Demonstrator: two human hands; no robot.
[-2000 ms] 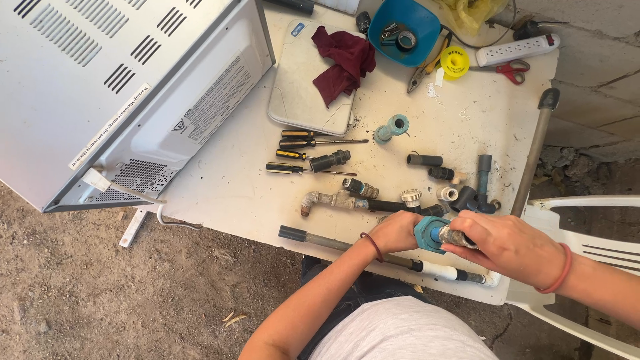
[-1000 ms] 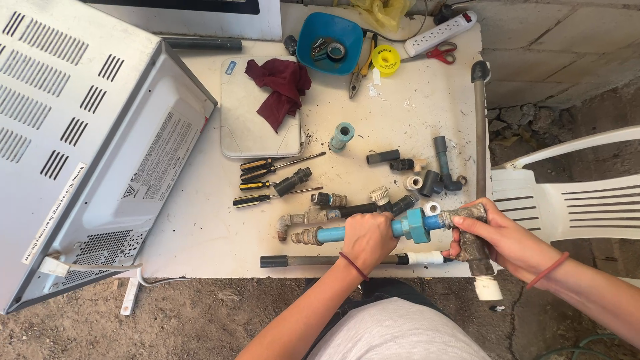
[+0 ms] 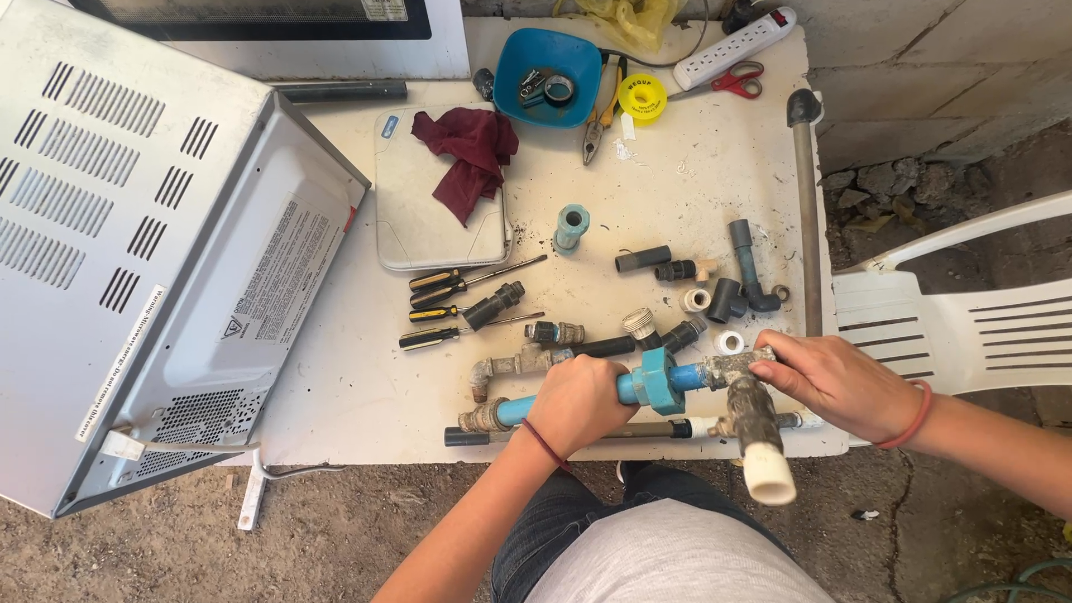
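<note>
A blue plastic pipe assembly [image 3: 521, 409] lies across the near edge of the table, with a teal union nut [image 3: 658, 382] around it. My left hand [image 3: 584, 402] is closed around the blue pipe, left of the nut. My right hand [image 3: 825, 381] grips the end of a worn metal tee [image 3: 740, 369] at the assembly's right end. From the tee a dark, crusted fitting points toward me, ending in a white plastic piece [image 3: 768, 475]. Beneath the assembly lies a grey pipe [image 3: 641, 430]. Just behind my left hand are a corroded elbow fitting [image 3: 482, 378] and a ribbed white fitting [image 3: 639, 323].
Screwdrivers [image 3: 435, 337], loose fittings [image 3: 643, 258], a teal fitting [image 3: 571, 228], pliers [image 3: 593, 138], yellow thread-seal tape [image 3: 643, 97] and a blue bowl [image 3: 547, 50] lie farther back. A microwave oven [image 3: 251, 276] stands left, a white plastic chair [image 3: 988, 327] right.
The assembly, pointing largely toward me two seconds ago, now lies across the view. My right hand has moved from beside the union nut to the metal tee. The view has shifted.
</note>
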